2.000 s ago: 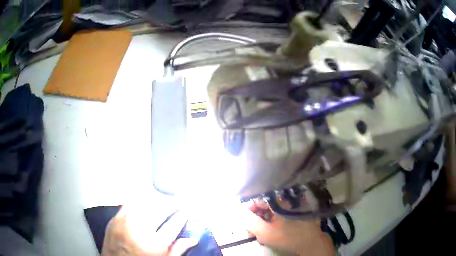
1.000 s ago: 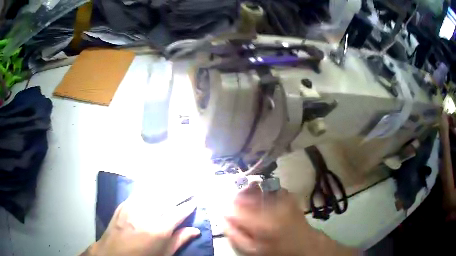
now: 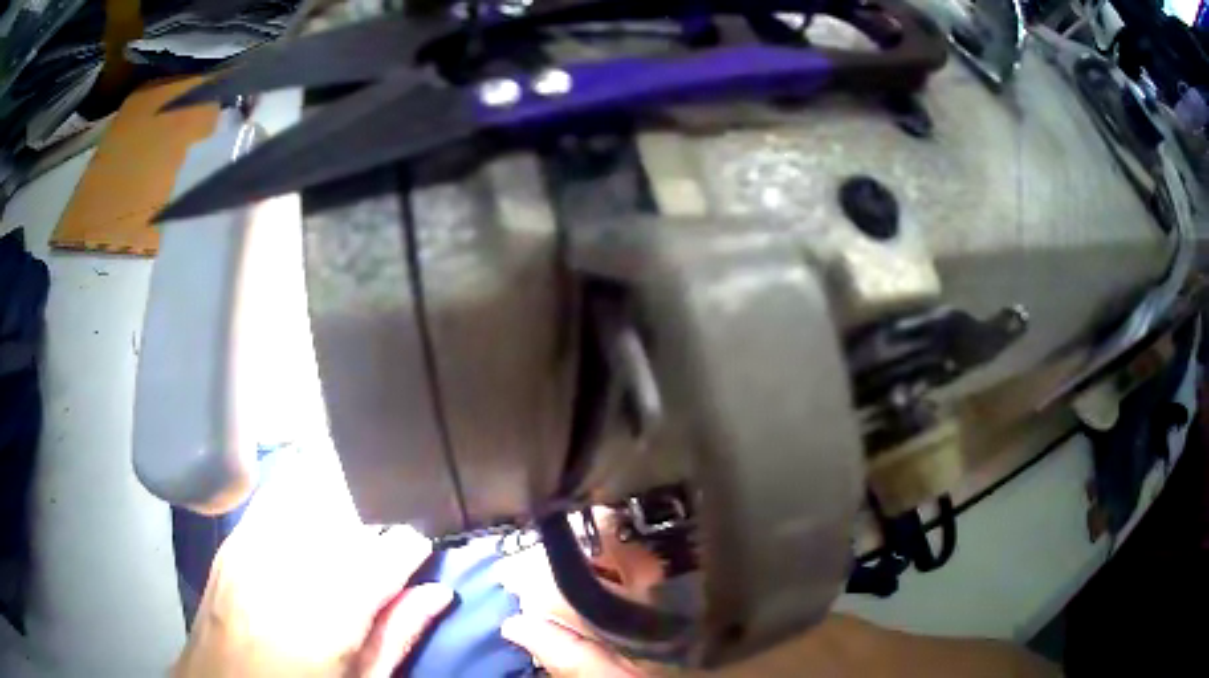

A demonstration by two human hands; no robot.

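Observation:
A navy pocket piece [image 3: 467, 612] lies flat at the bottom of the view, between my hands and beside the needle area [image 3: 610, 527]. My left hand [image 3: 298, 589] presses on its left part, fingers towards the needle, thumb on the cloth. My right hand [image 3: 583, 646] is mostly hidden behind the machine's grey curved guard [image 3: 776, 437]; its fingertips show at the cloth's right side, and I cannot tell whether they grip it. The cream sewing machine head [image 3: 438, 358] fills the middle.
Purple-handled thread snips [image 3: 636, 90] lie on the machine head, blades pointing left. A grey lamp bar [image 3: 192, 344] stands left of the head. A brown board [image 3: 126, 172] lies at the far left. Dark cloth [image 3: 19, 397] is at the left edge. Black scissor handles [image 3: 915, 543] show at right.
The view has moved much closer over the machine head, so the head and snips look larger. My right hand, blurred in the open before, is now mostly behind the guard. My left hand stays on the cloth.

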